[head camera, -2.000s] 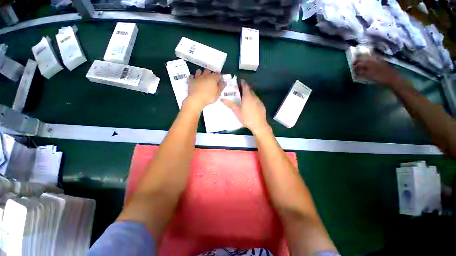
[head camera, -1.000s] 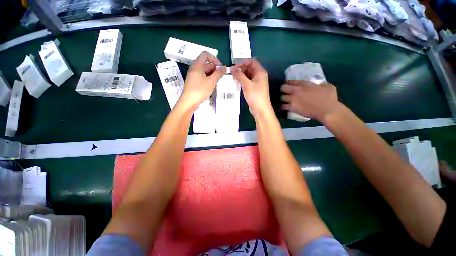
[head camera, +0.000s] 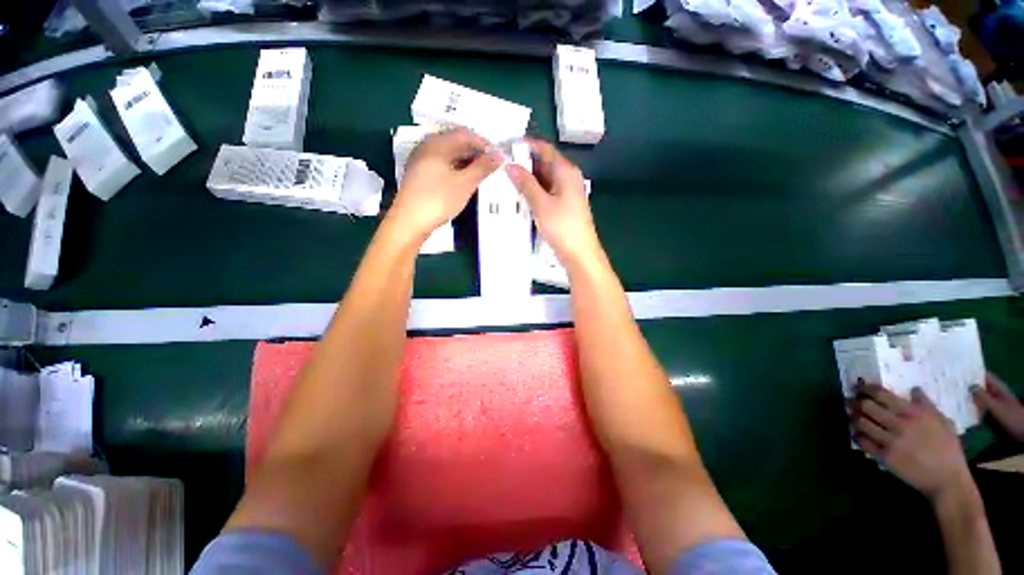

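Note:
A slim white folding carton [head camera: 504, 242] lies upright in the picture between my hands, its near end over the pale rail. My left hand [head camera: 445, 178] and my right hand [head camera: 552, 191] pinch the far end of this carton with their fingertips. The small flaps there are mostly hidden by my fingers. Another white carton [head camera: 438, 238] lies partly under my left hand. Another carton [head camera: 548, 267] shows partly beside my right wrist. One more carton [head camera: 469, 109] lies just beyond my left hand.
A carton with an open end flap [head camera: 294, 180] lies left on the green conveyor [head camera: 719, 191], with several more cartons further left. A red foam pad [head camera: 483, 438] lies under my forearms. At right, another person's hands [head camera: 915, 438] hold white cartons [head camera: 915, 365]. Bagged parts [head camera: 825, 34] lie beyond the far rail.
My hands stay at the far end of a carton. The other person's hand has moved from the belt at right down to the cartons at lower right. Cartons beside my hands have shifted.

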